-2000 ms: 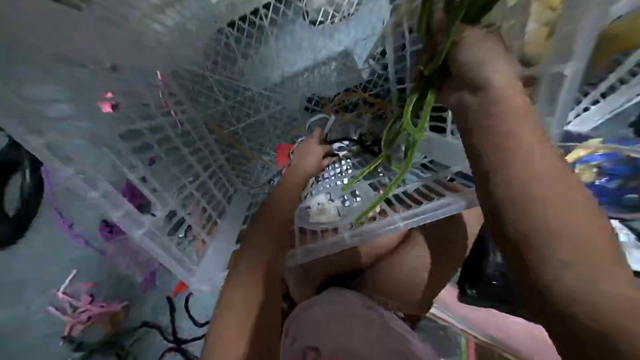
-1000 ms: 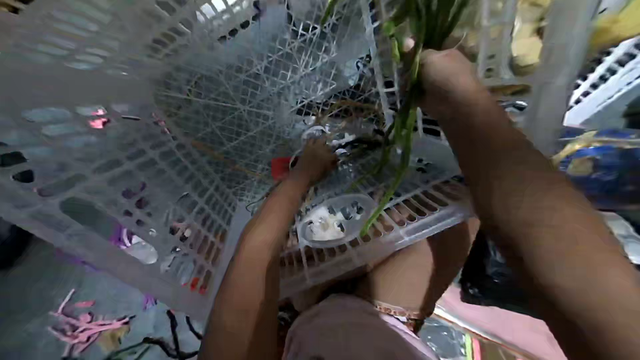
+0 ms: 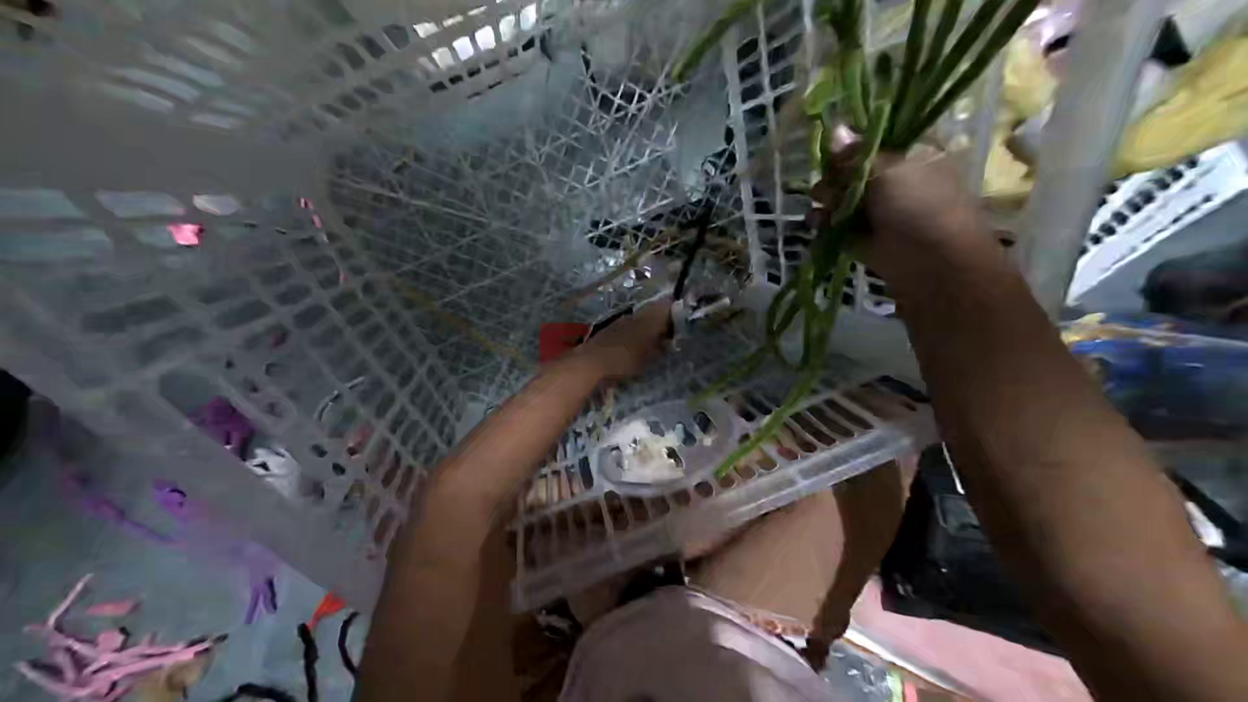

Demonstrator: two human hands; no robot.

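My right hand (image 3: 916, 200) is closed around a bundle of long green strands (image 3: 829, 244), whose looped ends hang over the near side of a large white plastic lattice crate (image 3: 809, 468). My left hand (image 3: 648, 336) reaches down inside the crate, beside a thin black strand (image 3: 694, 249) and some shiny clear material; its fingers are blurred and partly hidden, so its grip is unclear. Left of that hand lies a red piece (image 3: 563, 341). Nearer to me, an oval clear container (image 3: 697, 439) with a crumpled white piece (image 3: 643, 453) rests against the slatted crate side.
Pink strips (image 3: 107, 658), purple pieces (image 3: 224, 424) and black strands (image 3: 307, 653) lie on the floor at left. At right are a blue package (image 3: 1160, 366), a white slatted basket (image 3: 1160, 214) with yellow material (image 3: 1185, 112), and a black bag (image 3: 955, 546).
The left hand has shifted within the crate, and a black strand now stands up beside it. The right hand still grips the green bundle. The oval container's outline shows more plainly than two seconds ago.
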